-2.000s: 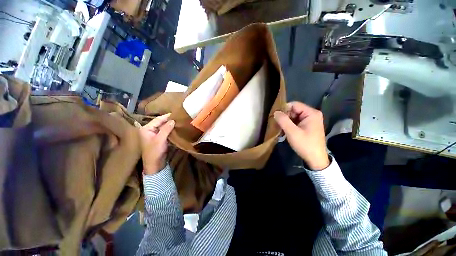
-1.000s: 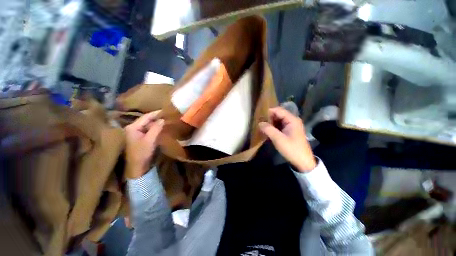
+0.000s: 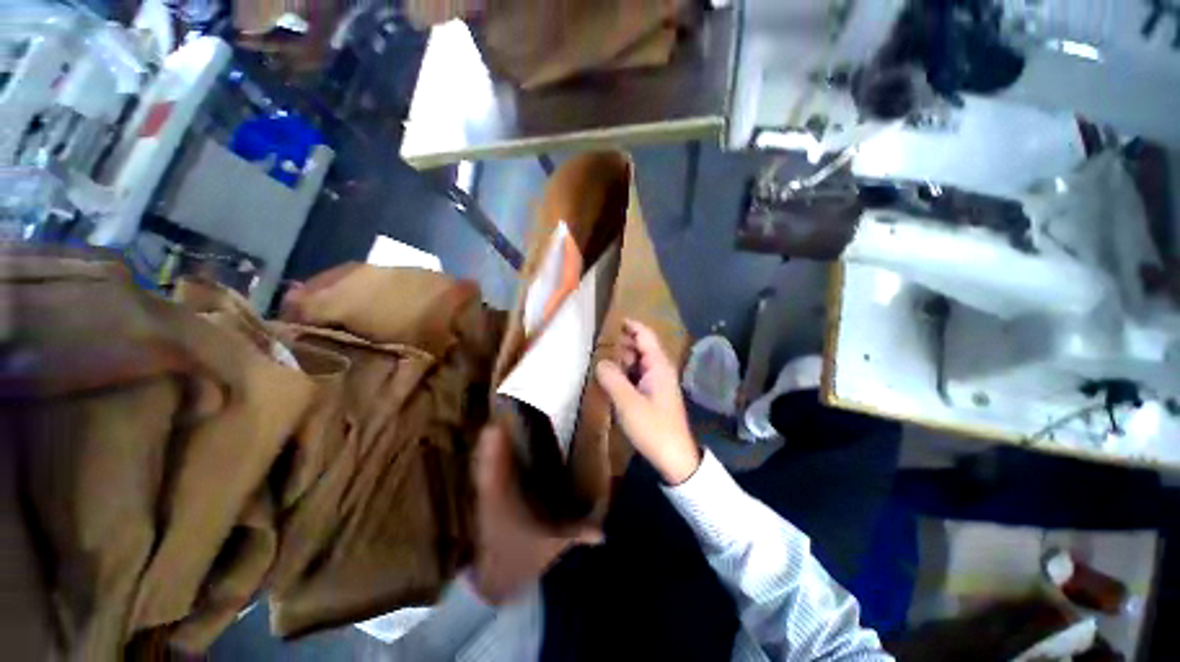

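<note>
A brown bag body (image 3: 647,278) hangs open in front of me, narrower at its mouth, with white sheets (image 3: 559,375) and an orange piece (image 3: 569,265) inside. My right hand (image 3: 647,398) grips its right edge between thumb and fingers. My left hand (image 3: 507,517) is blurred at the bag's lower left edge; whether its fingers grip the bag cannot be told. A heap of brown bag bodies (image 3: 375,453) lies at the left, close beside the held bag.
A white sewing machine table (image 3: 893,349) stands at the right. A table with brown pieces (image 3: 608,132) is ahead. A blue item (image 3: 278,142) lies at the upper left. A bin (image 3: 1145,550) at the lower right holds a small brown-red bottle (image 3: 1087,582).
My left hand has moved down and right along the bag. The bag's mouth has narrowed and the bag has turned more upright. My right hand has moved left and lower in view.
</note>
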